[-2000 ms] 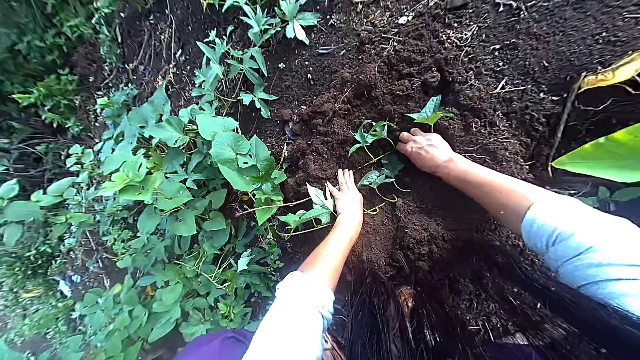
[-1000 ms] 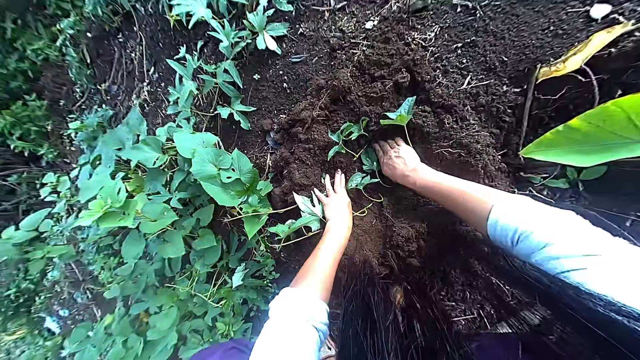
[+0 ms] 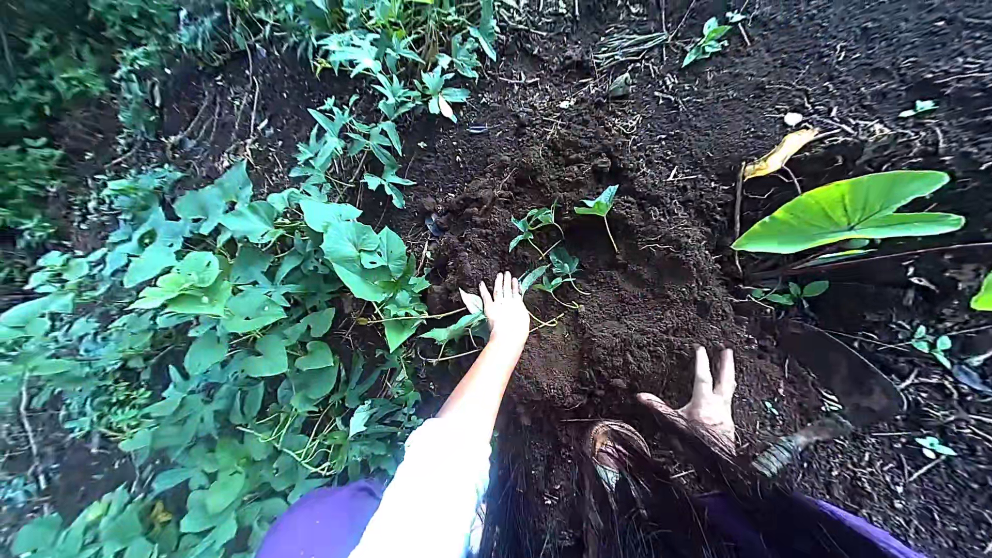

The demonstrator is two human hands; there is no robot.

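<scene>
My left hand [image 3: 507, 308] lies palm down at the near edge of a small leafy vine [image 3: 559, 267] set in loose dark soil [image 3: 620, 333]. Leaves stick out on both sides of its fingers, and whether it grips a stem cannot be told. My right hand [image 3: 709, 399] is lower right over the soil, fingers apart with nothing seen in them, partly covered by dark hair. Just right of it lies a tool with a broad soil-covered blade [image 3: 841, 368] and a pale handle [image 3: 798, 446]. A single leaf on a stem [image 3: 598, 203] stands above the vine.
Dense heart-leaved vines [image 3: 256, 310] cover the left side. A large green leaf [image 3: 849, 213] and a yellowed leaf [image 3: 781, 153] are at the right. Part of a foot or sandal [image 3: 616, 442] shows under hair near the bottom, between purple-clothed knees [image 3: 322, 519].
My right hand has left the soil beside the vine's stems and moved back toward my body. My left hand has stayed by the vine. The bladed tool now shows at the right.
</scene>
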